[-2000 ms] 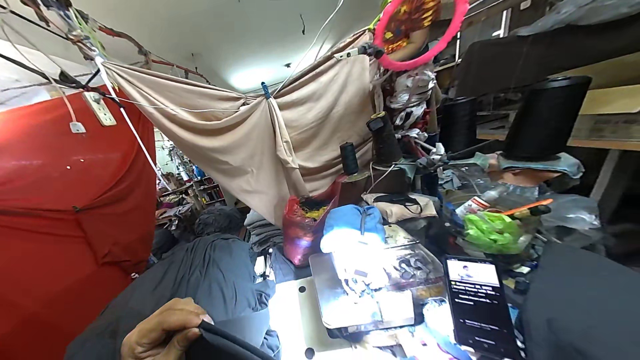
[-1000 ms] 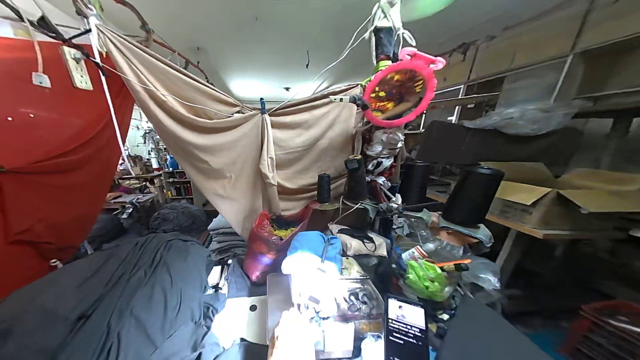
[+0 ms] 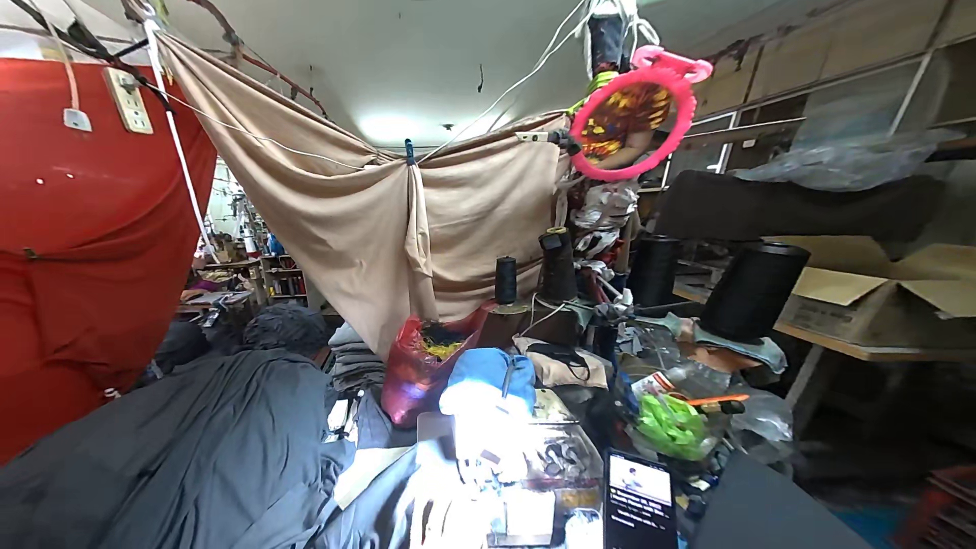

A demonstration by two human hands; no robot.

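Note:
Neither my left hand nor my right hand shows plainly. At the bottom centre, lamp glare washes out a pale, streaked shape (image 3: 446,518); I cannot tell whether it is a hand or cloth. Dark grey cloth (image 3: 206,450) lies heaped across the lower left. Beside the glare stands a clear plastic box (image 3: 568,457) with small metal parts in it. A smartphone (image 3: 639,503) with a lit screen leans upright to the right of the box. Behind the box are a blue cloth bundle (image 3: 496,377) and a red plastic bag (image 3: 408,374).
Black thread cones (image 3: 755,293) stand at the right, above a green plastic bag (image 3: 671,425). An open cardboard box (image 3: 854,305) sits on a shelf. A beige curtain (image 3: 488,221) hangs behind, with a pink-framed mirror (image 3: 583,145) near its right end. Folded dark cloth (image 3: 354,362) is stacked left of the red bag.
Two seconds ago my left hand pinched dark cloth at the lower left; it is out of plain sight there now. The view has shifted, with more of the cardboard box in sight.

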